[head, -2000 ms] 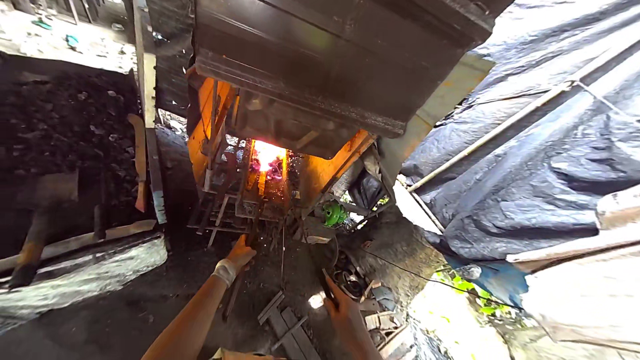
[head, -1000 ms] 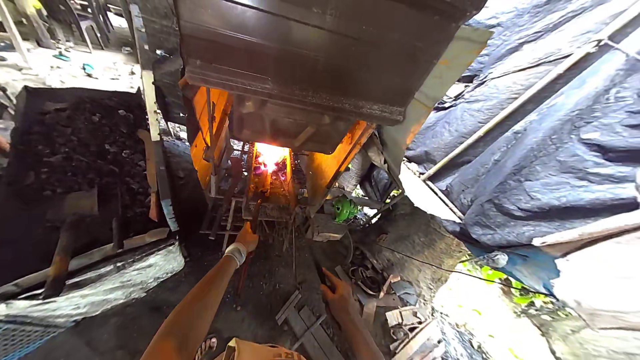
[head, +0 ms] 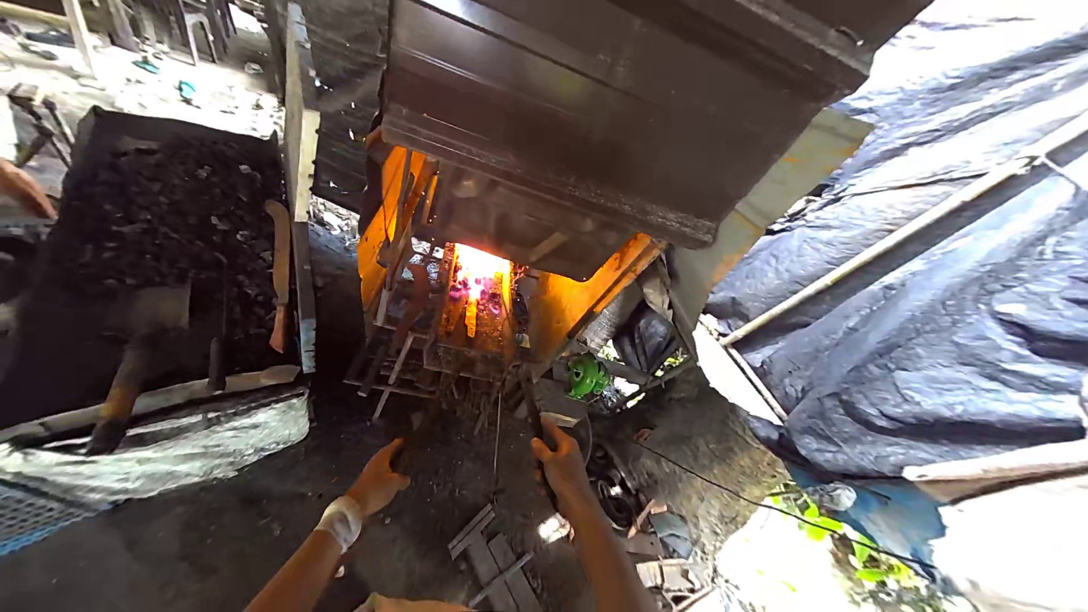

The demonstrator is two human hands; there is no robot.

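Note:
My right hand (head: pixel 558 463) is closed around a dark, slender bar or tool handle (head: pixel 532 404), which points up toward the front of a charcoal forge (head: pixel 467 361). In the forge trough lie bright burning coals (head: pixel 480 276) and a glowing orange strip (head: pixel 471 316). My left hand (head: pixel 380 480), with a white band at the wrist, is below and left of the forge front. Its fingers are curled near something dark; whether it grips anything is unclear. Between and below the hands, wooden pieces (head: pixel 493 561) lie on the ground.
A dark metal hood (head: pixel 578 110) overhangs the forge. At left, a charcoal bin (head: pixel 183 204) holds a hammer (head: pixel 127 382) and a long blade-shaped piece (head: pixel 279 255). Another person's hand (head: pixel 25 191) shows at the left edge. A green blower (head: pixel 586 376) and tarpaulin (head: pixel 918 340) are at right.
My left hand has drawn back from the forge front, down and to the left. My right hand has moved up toward the forge with the dark bar. More of the other person's hand shows at left.

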